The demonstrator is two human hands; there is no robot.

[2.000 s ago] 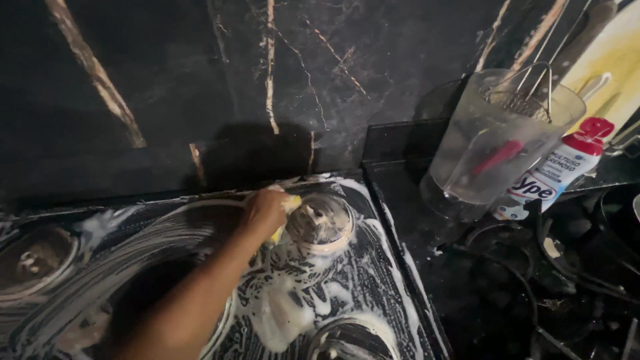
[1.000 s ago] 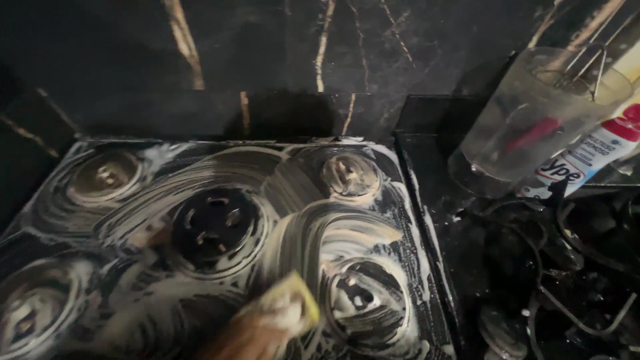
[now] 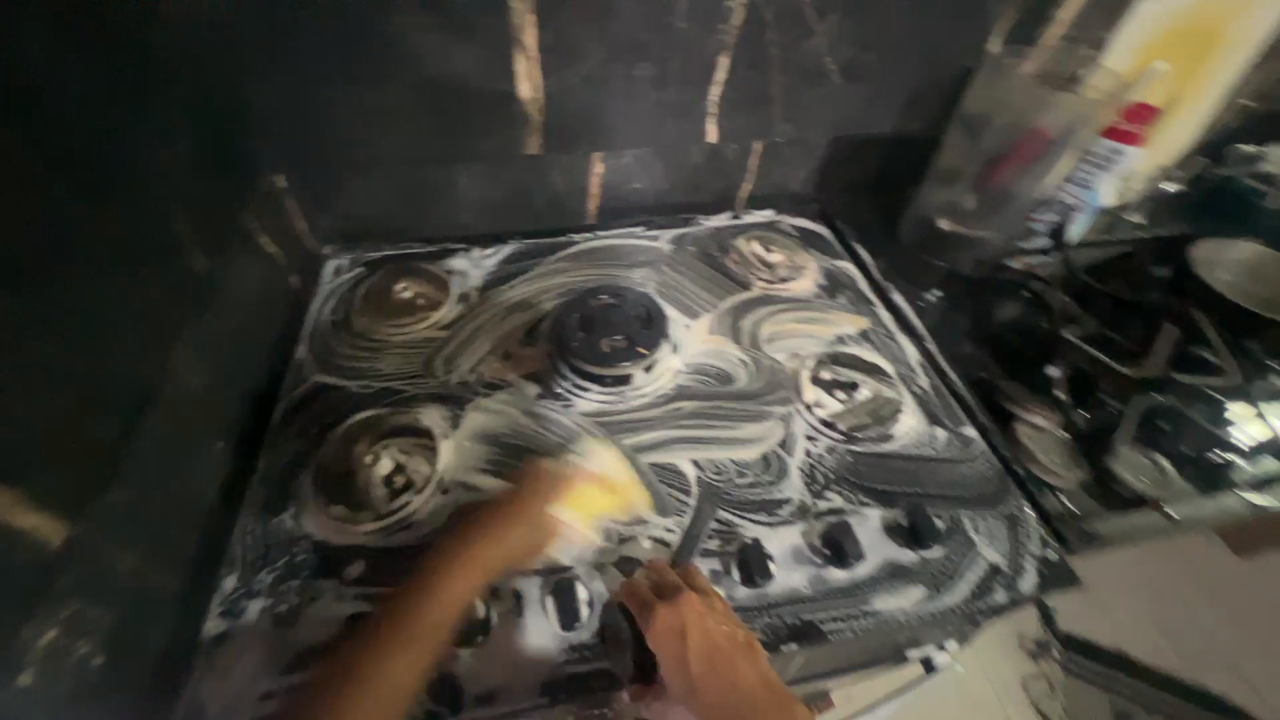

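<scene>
A black gas cooktop [image 3: 690, 400] is covered with streaky white foam around its burners. My left hand [image 3: 535, 505], blurred, grips a yellow sponge [image 3: 603, 490] against the surface, right of the front left burner [image 3: 380, 470]. At the front edge, among the dark control knobs [image 3: 836, 545], is my right hand [image 3: 690, 620] with bent fingers. A dark elongated object [image 3: 697, 525] rises by its fingertips; whether the hand holds it is unclear. The black centre burner [image 3: 610, 330] lies beyond both hands.
Behind the cooktop stands a black wall with gold veins [image 3: 527, 75]. To the right are a clear plastic pitcher [image 3: 985, 165], a red-capped bottle [image 3: 1100, 170] and dark pan supports [image 3: 1150, 350]. A yellow and white board or tray [image 3: 1200, 70] leans at the upper right.
The sponge hand has come from beside the back right burner to the front middle of the cooktop. My right hand has come into view at the front edge.
</scene>
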